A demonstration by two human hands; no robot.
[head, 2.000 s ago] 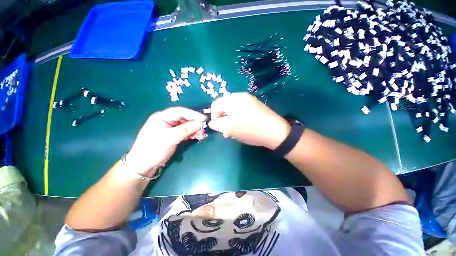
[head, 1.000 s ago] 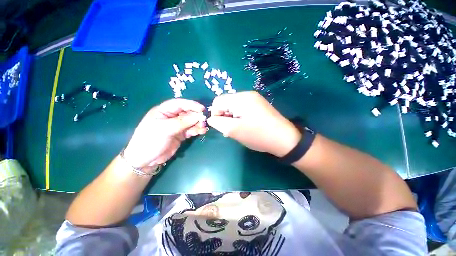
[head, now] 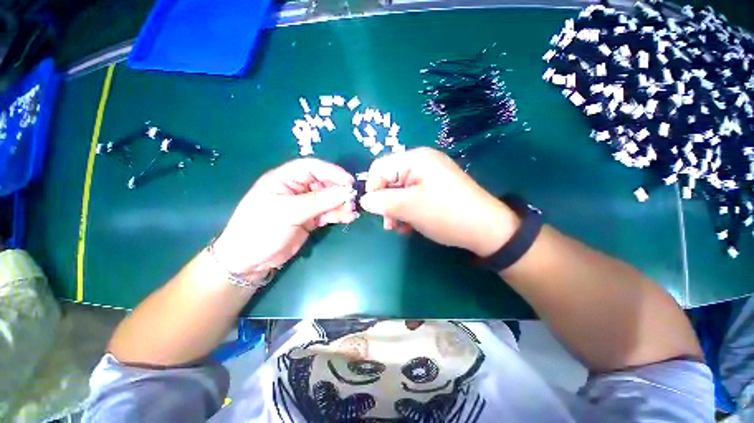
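My left hand and my right hand meet at the middle of the bench. Their fingertips pinch a small black harness with a white end between them. The fingers hide most of it. Loose white connector housings lie in a cluster just beyond my hands. A flat bundle of black terminal wires lies to the right of the housings.
A large harness pile covers the far right. Several set-apart harnesses lie at left beside the yellow line. A blue tray stands at the back left edge. Another blue tray is at far left. A person's sleeve shows at lower left.
The bench and everything on it have shifted right and slightly up in view. My hands remain together at the harness, with small finger movements; the white end shows a little differently.
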